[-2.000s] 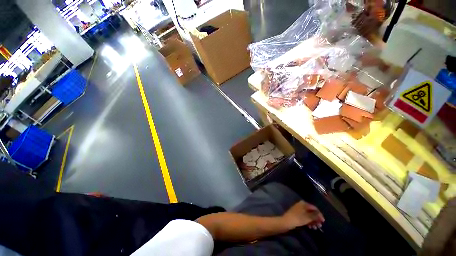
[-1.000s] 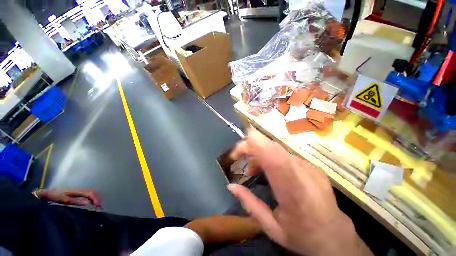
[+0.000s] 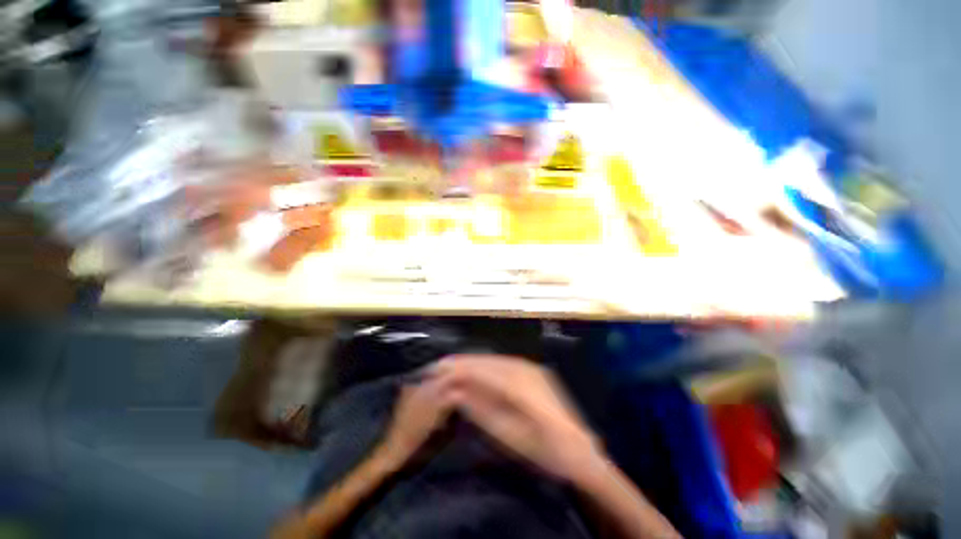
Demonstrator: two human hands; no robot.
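The frame is strongly blurred. My left hand [image 3: 424,408] and my right hand [image 3: 511,398] meet over my lap, below the table's front edge. Whether they hold anything cannot be told. Above them, the blue press head [image 3: 451,90] stands over the yellow press bed [image 3: 548,218] on the pale tabletop [image 3: 369,293]. Brown-orange leather pieces [image 3: 300,234] lie on the table left of the bed, beside a crumpled clear plastic bag [image 3: 142,174].
Warning signs [image 3: 339,145] flank the press head. An open brown carton [image 3: 248,384] stands below the table at left. A blue bin [image 3: 685,453] with a red bag [image 3: 744,447] stands at lower right. A blue surface [image 3: 727,90] lies at far right.
The view has swung right from the aisle to face the press. My right hand, earlier raised near the carton, is now down against my left hand over my lap.
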